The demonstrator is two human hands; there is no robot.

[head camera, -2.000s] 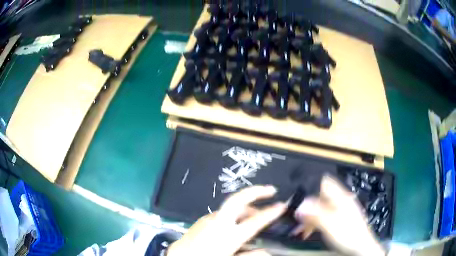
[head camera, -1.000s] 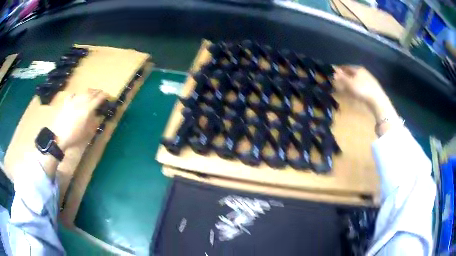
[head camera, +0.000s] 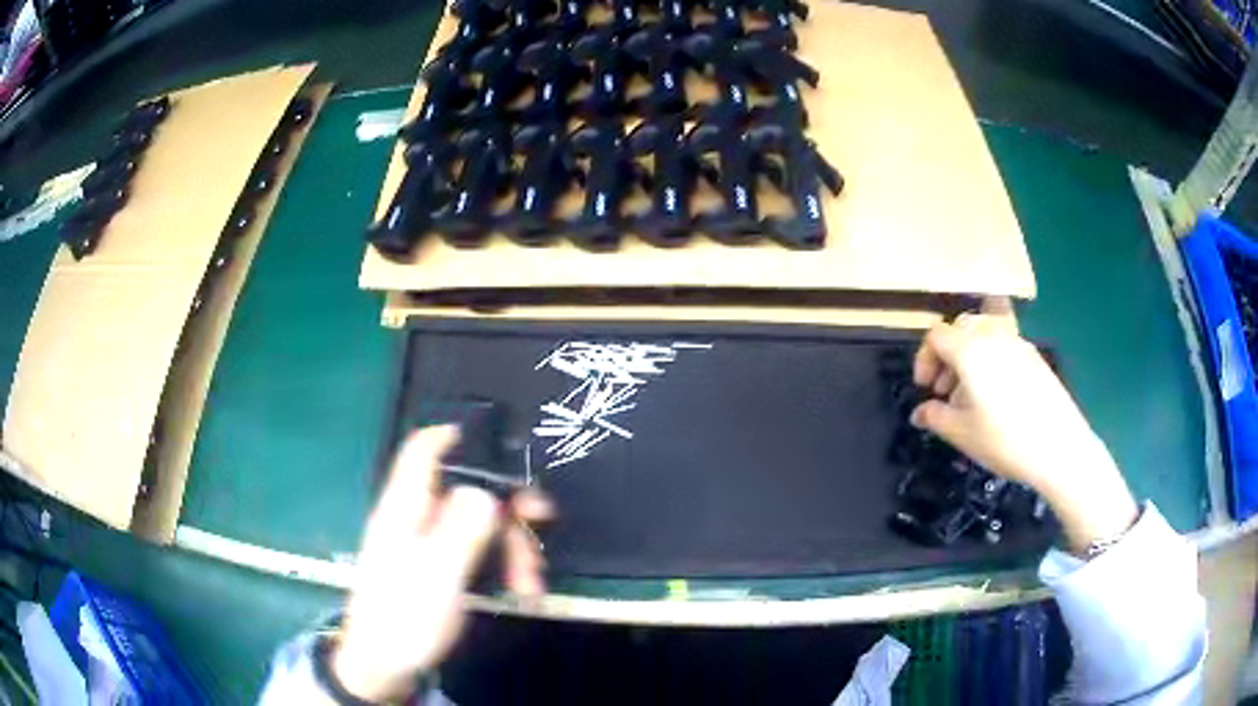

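The black parts tray (head camera: 745,455) lies at the bench's front edge. White pins (head camera: 593,397) lie in a loose heap left of its centre. Small black fittings (head camera: 952,497) are piled at its right end. My left hand (head camera: 442,538) is over the tray's left end, blurred, holding a black body (head camera: 483,444). My right hand (head camera: 986,400) is over the small fittings, fingers bent; whether it holds one cannot be told. Rows of black bodies (head camera: 600,186) lie on a cardboard sheet (head camera: 911,179) behind the tray.
Another cardboard sheet (head camera: 124,331) at the left carries a few black bodies (head camera: 117,179) at its far edge. A blue crate (head camera: 117,648) is at the lower left. A blue parts bin (head camera: 1221,310) stands at the right end. The bench's pale edge (head camera: 745,603) runs along the front.
My left hand has moved from the left cardboard to the tray, now with a black body. My right hand has come from the rows' right side to the fittings. The view has shifted down and right.
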